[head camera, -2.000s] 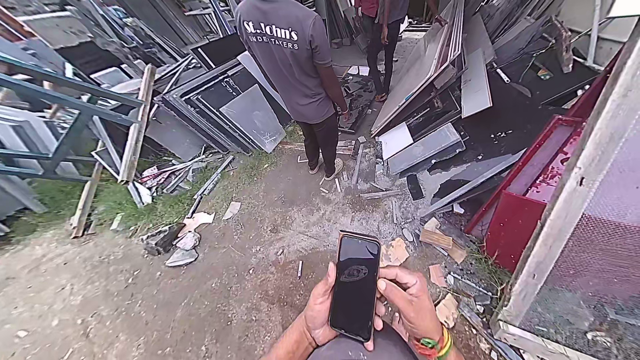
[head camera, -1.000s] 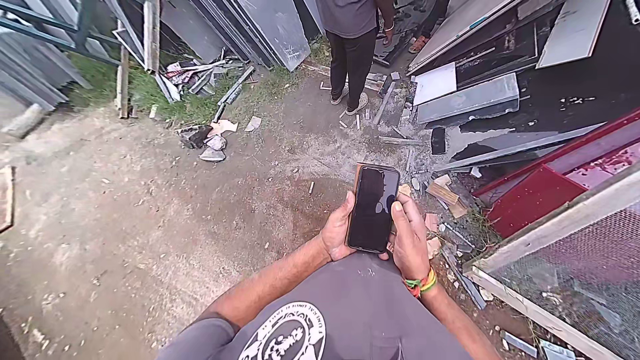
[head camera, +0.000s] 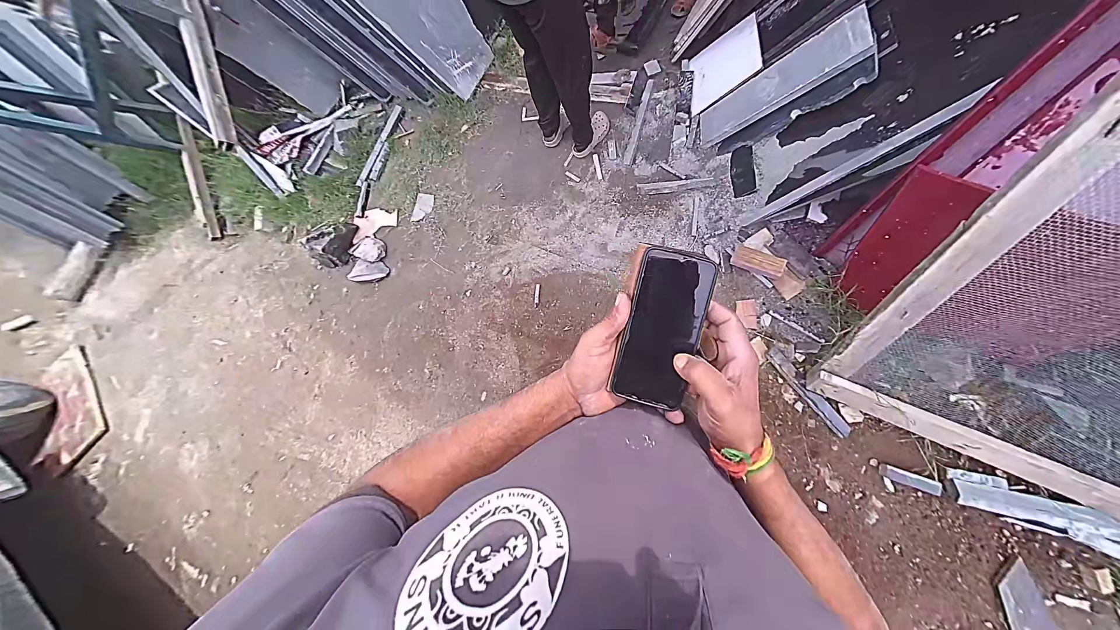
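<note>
A smartphone (head camera: 665,328) with a dark screen lies upright between my two hands, in front of my grey shirt. Its left edge and lower part rest in my left hand (head camera: 599,363), whose thumb lies along the side. My right hand (head camera: 724,376) is at the phone's right edge, its thumb over the lower right of the screen and its fingers behind. A brown strip of the case or cover shows at the upper left edge. Colourful bands circle my right wrist.
A person (head camera: 560,70) stands ahead on the dirt ground. Flat panels (head camera: 792,74) and a red box-like piece (head camera: 919,232) lie ahead right, beside a wood-framed mesh screen (head camera: 927,420). Stacked sheets (head camera: 411,39), a wooden post (head camera: 199,179) and scrap pieces lie at the left.
The view has tilted down, showing more of my shirt. My right thumb, off the screen one second ago, now lies over its lower right part. The phone stays in my hands.
</note>
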